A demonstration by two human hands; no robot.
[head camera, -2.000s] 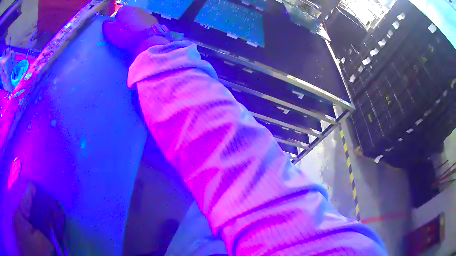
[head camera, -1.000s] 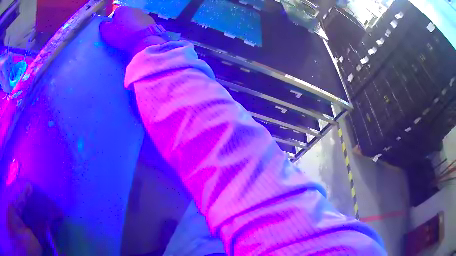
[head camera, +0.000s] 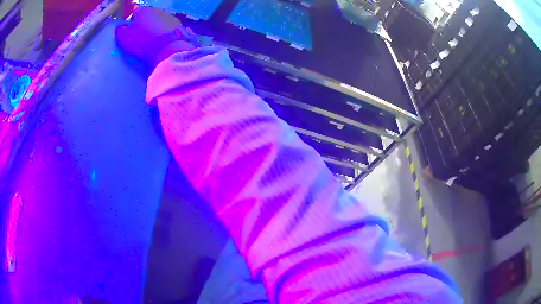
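Observation:
A large smooth blue speckled sheet, likely the booth hood [head camera: 113, 142], fills the left side, with a worn, stained rim along its upper left. My right arm reaches across from the bottom right in a pink-lit sleeve. My right hand [head camera: 151, 32] is at the sheet's top corner, closed over its edge; the fingertips are mostly hidden. My left hand is not recognisable; only a blurred pinkish patch shows at the bottom left edge.
Glowing blue boards [head camera: 270, 22] lie on a black tray atop a metal rack [head camera: 350, 95] with stacked shelves. Tall black storage stacks [head camera: 474, 107] stand right, beyond yellow-black floor tape [head camera: 420, 202]. A cyan-glowing cup [head camera: 19, 89] is far left.
The dark, blurred hand at the lower left has gone from view, and a bright pink streak shows longer there. My right hand has barely moved on the sheet's edge.

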